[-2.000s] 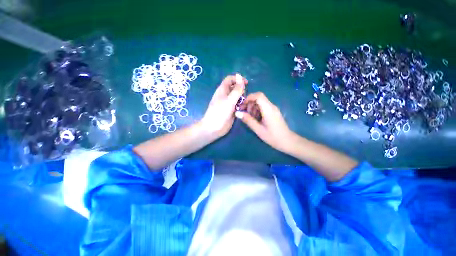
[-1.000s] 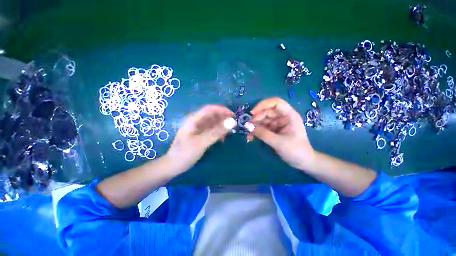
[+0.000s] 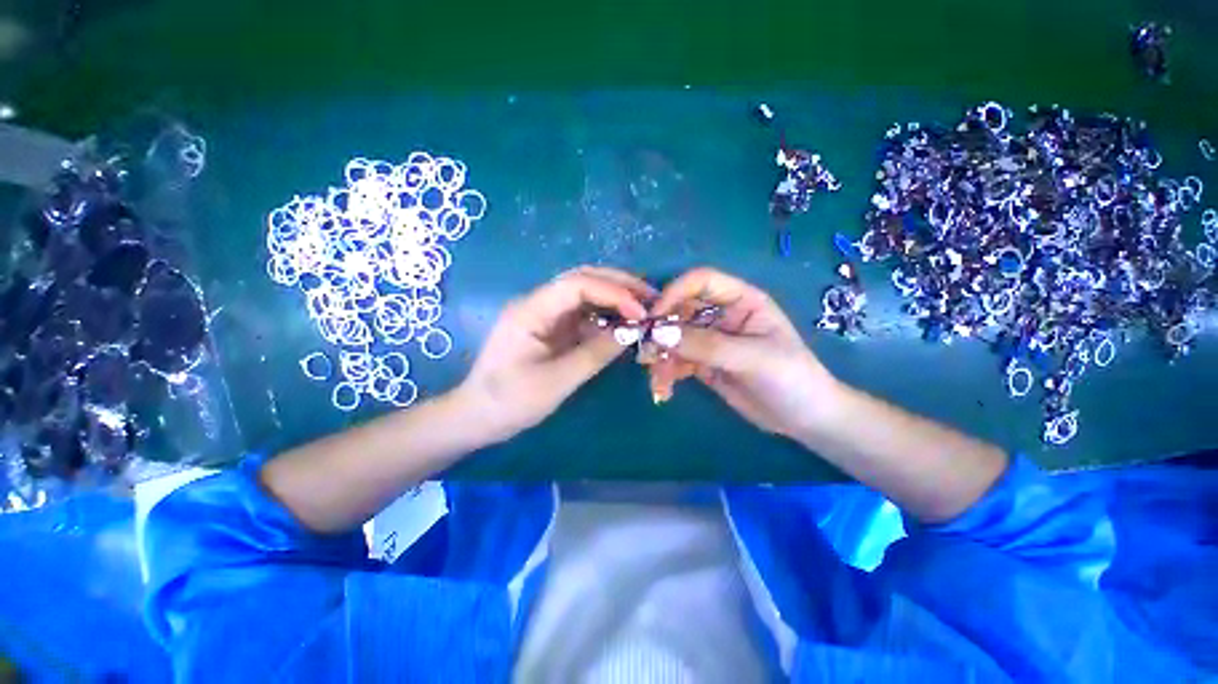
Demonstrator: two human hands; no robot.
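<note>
My left hand [image 3: 554, 350] and my right hand [image 3: 748, 350] meet in the middle above the dark green bench [image 3: 574, 448]. Their fingertips pinch a small dark and silver metal fitting [image 3: 644, 325] between them. Fingers cover most of it, so its shape is unclear. A pile of bright silver-white split rings [image 3: 381, 234] lies left of centre, with a few rings at its lower edge. A large pile of small dark, silver and bluish metal fittings [image 3: 1029, 227] lies at the right.
A crinkled clear plastic bag [image 3: 200, 321] with dark round pieces [image 3: 114, 287] is at the far left. A small cluster of fittings [image 3: 801, 178] and another [image 3: 842, 302] lie left of the right pile. One dark clump [image 3: 1149, 48] is at the upper right. White paper [image 3: 408, 521] is near my left forearm.
Since two seconds ago both hands have moved lower in the picture, with fingertips now meeting side by side. Since one second ago the fingers have closed further over the dark fitting.
</note>
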